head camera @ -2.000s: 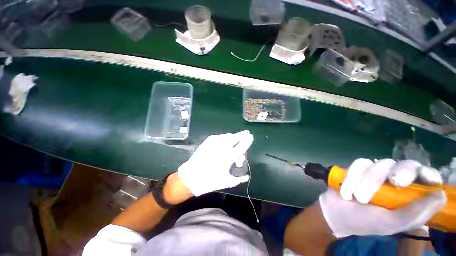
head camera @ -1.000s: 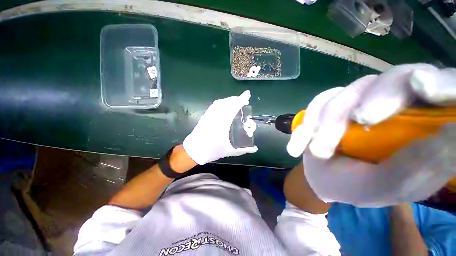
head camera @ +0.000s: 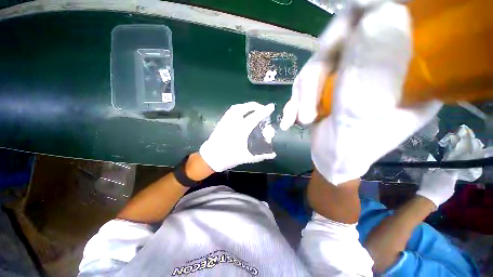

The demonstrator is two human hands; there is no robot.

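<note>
My left hand (head camera: 233, 138), in a white knit glove, holds a small clear plastic housing (head camera: 260, 142) between thumb and fingers near the bench's front edge. A white fitting (head camera: 268, 131) sits on the housing. My right hand (head camera: 359, 92), gloved and blurred, grips the orange electric screwdriver (head camera: 451, 51) at the upper right. The screwdriver's nose and bit are hidden behind my right fingers, close to the housing. The screw tray (head camera: 272, 66) holds a speckled heap of screws and a white piece; its right part is hidden by my right hand.
A clear parts tray (head camera: 125, 70) with small white pieces stands at the left on the green bench. A pale rail (head camera: 216, 19) runs behind. An open carton (head camera: 62, 205) with clear housings is below left. At the right are a co-worker's gloved hand, blue sleeve and crumpled clear and white items.
My right hand and the screwdriver have risen and come nearer the camera, now covering part of the screw tray. My left hand still holds the housing, almost unmoved from a second ago.
</note>
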